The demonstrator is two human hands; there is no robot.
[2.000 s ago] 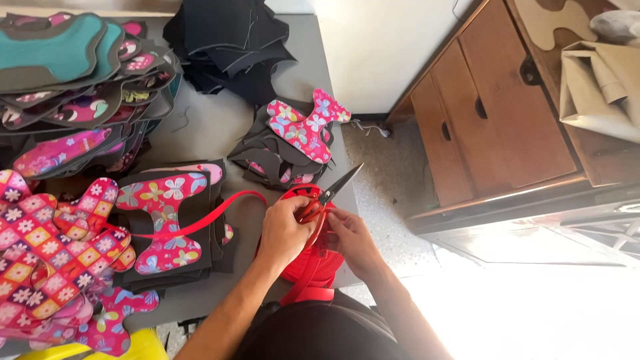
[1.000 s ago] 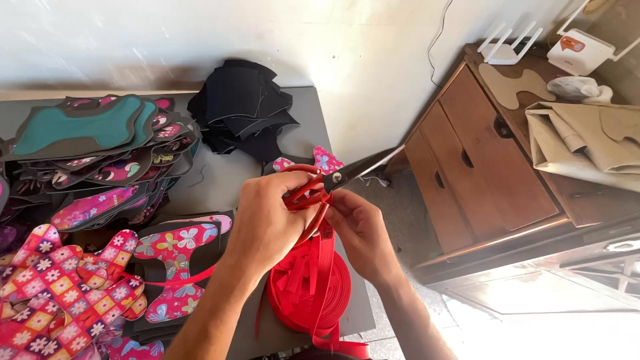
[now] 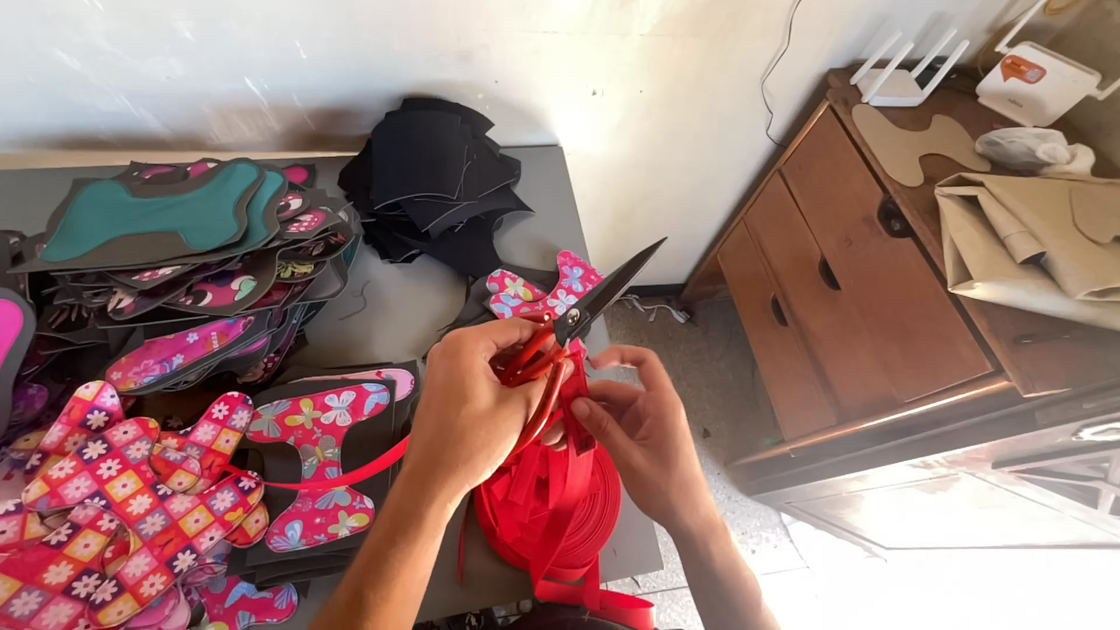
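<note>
My left hand (image 3: 481,402) is closed around the red handles of a pair of scissors (image 3: 604,293), whose dark blades point up and to the right. My right hand (image 3: 643,429) pinches a short end of red webbing strap (image 3: 575,402) just below the scissors' pivot. Beneath both hands lies a coiled roll of red strap (image 3: 582,516) at the table's near edge, with loose lengths over it. Another length of red strap (image 3: 350,477) runs left from my left hand across a butterfly-print fabric piece (image 3: 319,437). Part of the strap between my hands is hidden by fingers.
On the grey table (image 3: 385,306) stand a teal-topped stack of cut pieces (image 3: 157,214), a pile of black pieces (image 3: 429,175) and checkered floral pieces (image 3: 122,490). A wooden drawer cabinet (image 3: 857,289) at the right bears white routers (image 3: 1028,83) and folded beige material (image 3: 1032,236).
Two seconds ago the scissors and hands were over the red roll; now they are held above it, leaving more of it showing. The view has shifted to take in more wall.
</note>
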